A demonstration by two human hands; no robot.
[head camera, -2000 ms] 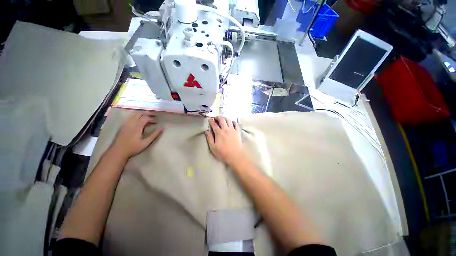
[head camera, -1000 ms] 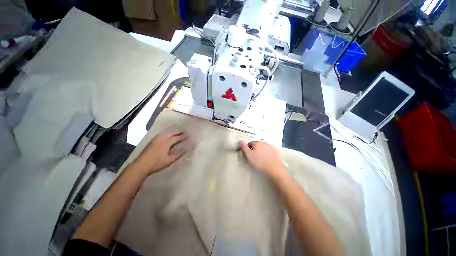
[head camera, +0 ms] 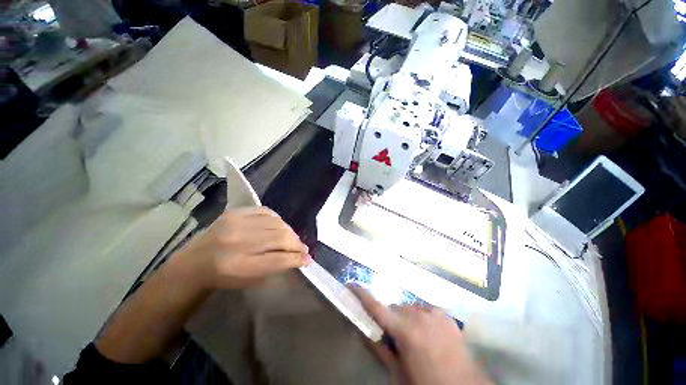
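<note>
The beige garment panel (head camera: 316, 338) is lifted off the machine and hangs towards me, its upper edge raised as a pale narrow band. My left hand (head camera: 259, 248) grips this edge at its middle, fingers curled over it. My right hand (head camera: 425, 338), blurred, is at the edge's lower right end, its fingers against the cloth; its grip is partly hidden. The white placement template (head camera: 429, 233) with red and yellow lines lies uncovered inside the grey rounded clamp frame (head camera: 494, 256). The white pattern sewing machine head (head camera: 387, 143) stands behind it.
Stacked beige panels (head camera: 226, 90) and loose pale pieces (head camera: 98, 195) lie at left. A control panel (head camera: 594, 195) stands at right with white cords beside it. A red bin (head camera: 658, 263) is at far right, a blue bin (head camera: 553, 124) behind, and a cardboard box (head camera: 282, 34) at the back.
The panel has come off the template and towards me, its edge now raised. Both hands have moved back from the machine head with it. The camera view has turned left.
</note>
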